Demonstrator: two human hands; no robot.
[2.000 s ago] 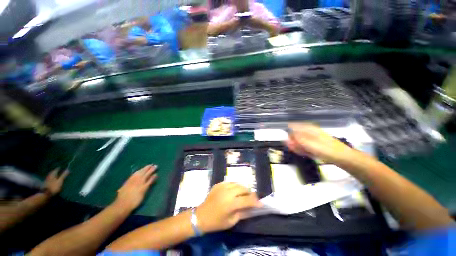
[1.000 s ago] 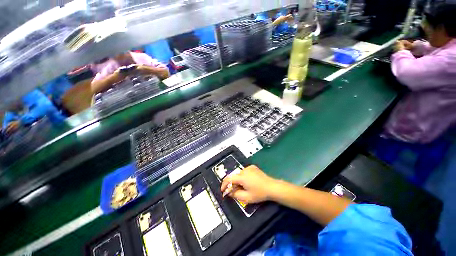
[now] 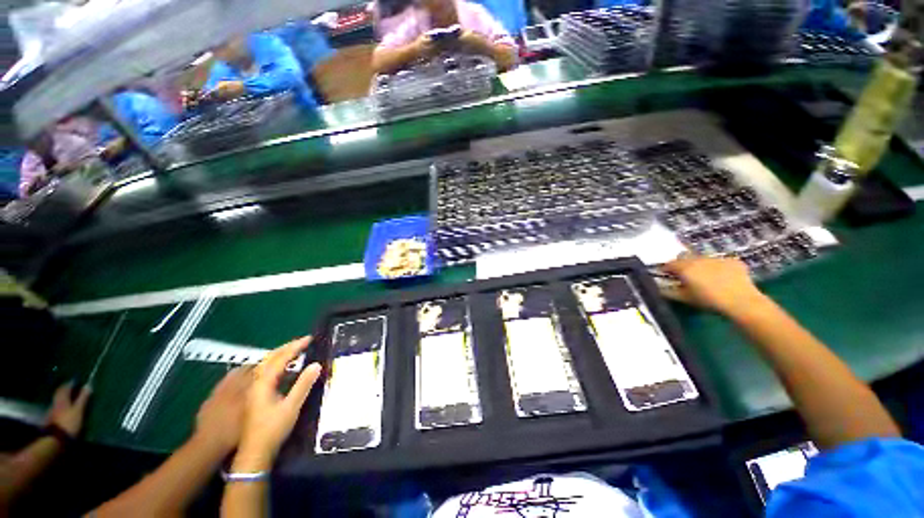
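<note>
The black carrier tray (image 3: 507,445) lies in front of me with several phone bodies (image 3: 544,364) side by side in its slots. They have white centres and dark ends. The leftmost phone body (image 3: 352,390) has a plain dark top; the others have a cream piece at the top left. My left hand (image 3: 265,420), with a pale band at the wrist, grips the tray's left edge, thumb and fingers apart. My right hand (image 3: 721,286) grips the tray's upper right corner; its fingertips are partly hidden. No tool shows in either hand.
A blue bin (image 3: 373,253) of tan pieces and blister trays (image 3: 537,192) lie beyond the tray. Another person's hand (image 3: 221,410) is beside my left hand, near a perforated strip (image 3: 218,352). A bottle (image 3: 826,192) stands right. Another phone (image 3: 780,470) lies lower right.
The view has swung back left. My right hand has left the rightmost phone for the tray's corner. My left hand is in view again at the left edge. The white sheet held earlier is gone from my hands.
</note>
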